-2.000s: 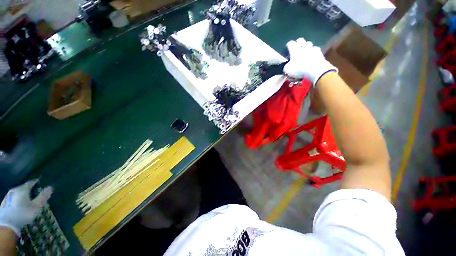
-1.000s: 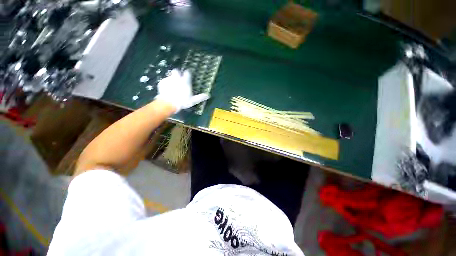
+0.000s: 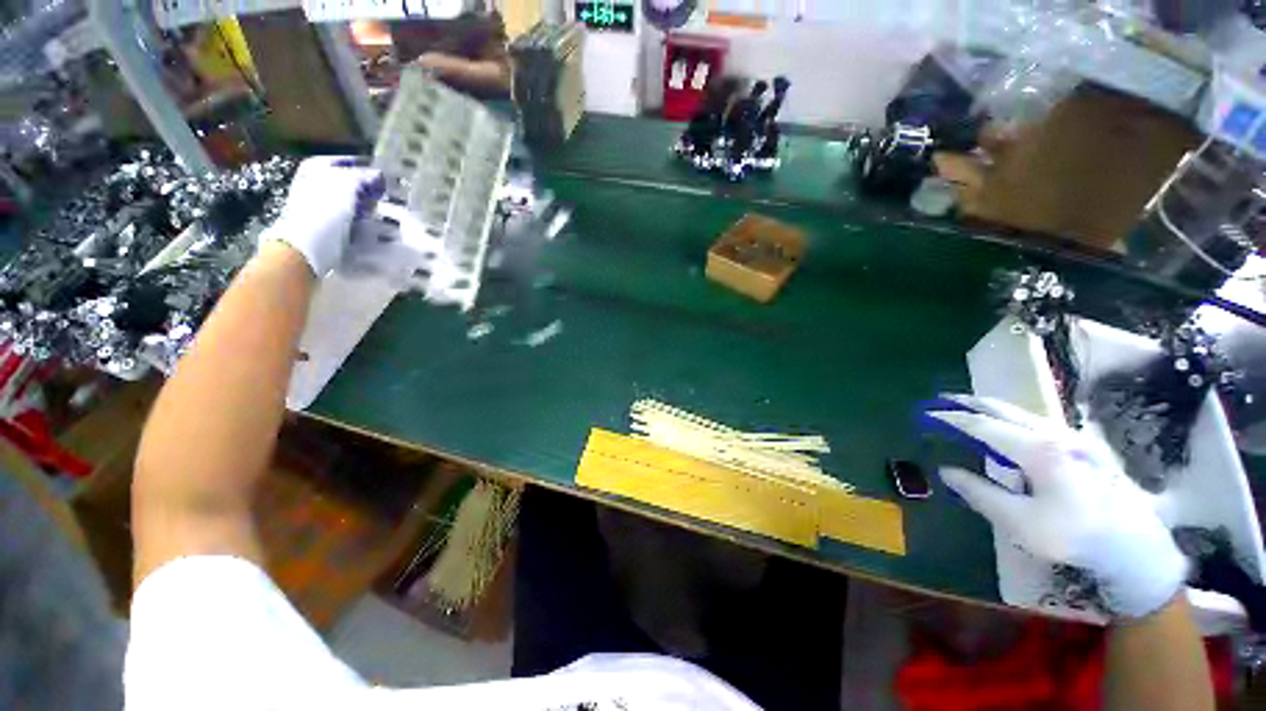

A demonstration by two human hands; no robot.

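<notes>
My left hand (image 3: 331,215), in a white glove, grips the left side of a PCB panel (image 3: 447,160) and holds it raised and tilted above the left of the bench. Blurred wires with silvery round ends hang from the panel and swing over the mat. My right hand (image 3: 1062,500), in a white glove with blue on it, is open with fingers spread, in front of the right white tray (image 3: 1025,583). It holds nothing that I can see. Cream scrap strips (image 3: 722,442) lie by the yellow strip (image 3: 694,490) at the front edge.
A small black object (image 3: 909,479) lies right of the yellow strip. A small brown carton (image 3: 755,258) stands mid-bench. Wired boards (image 3: 139,264) are heaped at the left by a white tray (image 3: 338,333). Dark bundles (image 3: 733,128) stand at the back. A person's arm (image 3: 465,70) shows beyond.
My left hand has lifted the panel from the mat, where it lay a second ago. My right hand has come into view from the right. The view has tilted up.
</notes>
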